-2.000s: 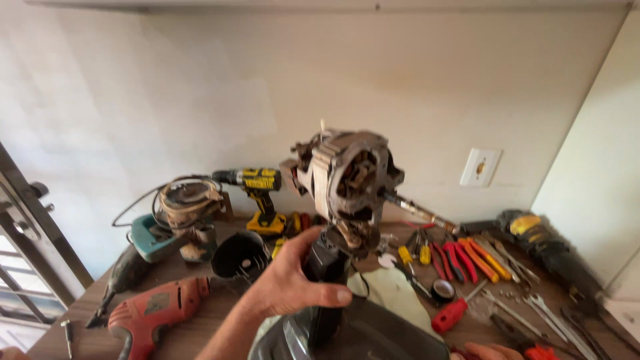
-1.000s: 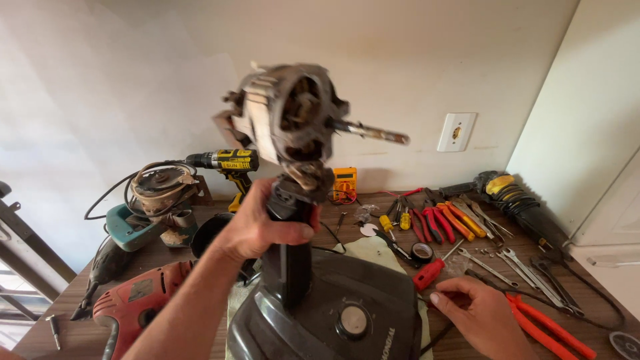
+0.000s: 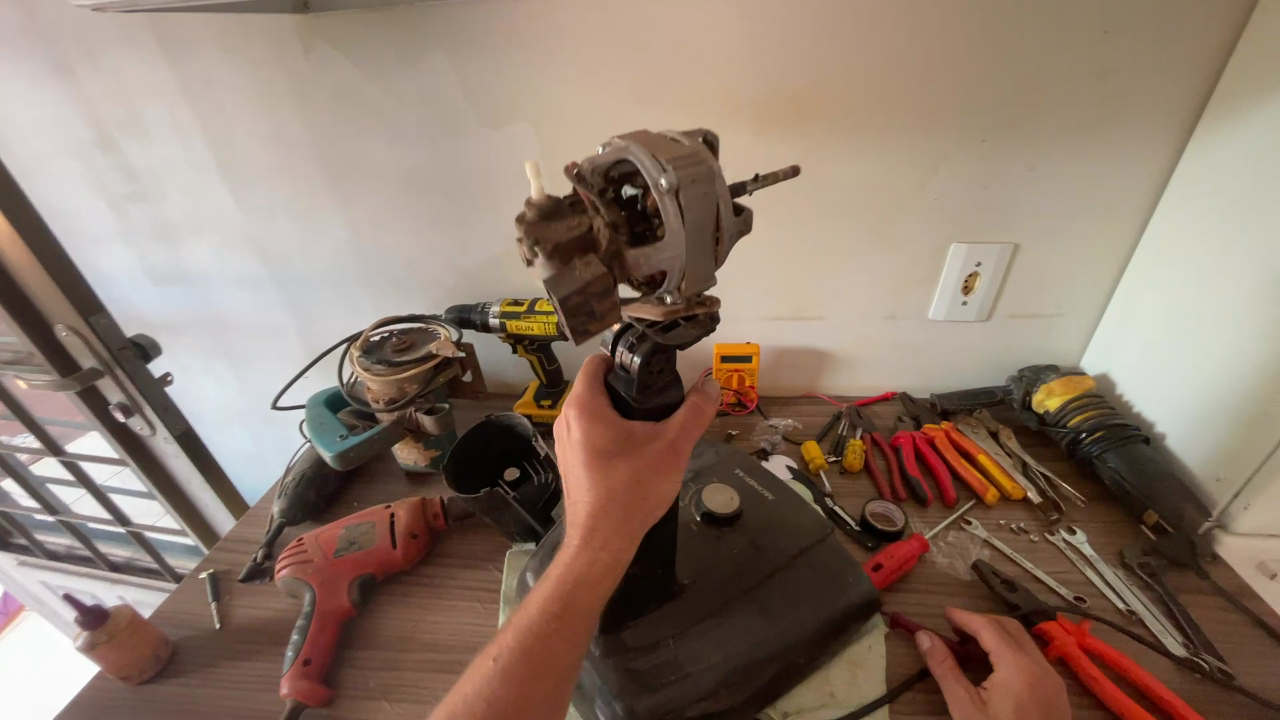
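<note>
My left hand [image 3: 630, 455] is closed around the black plastic neck [image 3: 645, 380] of a fan stand. On top of the neck sits a dirty electric fan motor [image 3: 670, 215], its shaft pointing right and its gearbox at the left. Below, the dark fan base [image 3: 745, 560] with a round knob [image 3: 720, 503] rests on a pale cloth [image 3: 840, 675]. My right hand [image 3: 995, 665] is low at the right, its fingertips at a dark red handle [image 3: 905, 622], beside red-handled pliers [image 3: 1085, 650]; whether it grips the handle is unclear.
A red drill [image 3: 355, 570], black motor cover [image 3: 500, 470], yellow cordless drill [image 3: 535, 340] and teal power tool [image 3: 345, 425] stand left. Behind is a yellow multimeter [image 3: 737, 368]. Rightward lie a red screwdriver [image 3: 897, 561], electrical tape [image 3: 884, 518], wrenches [image 3: 1110, 575], several pliers [image 3: 930, 465] and an angle grinder [image 3: 1110, 440].
The motor and neck have turned, so the gearbox now shows at the left. My left hand stays on the neck. My right hand, barely in view two seconds ago, shows at the lower right.
</note>
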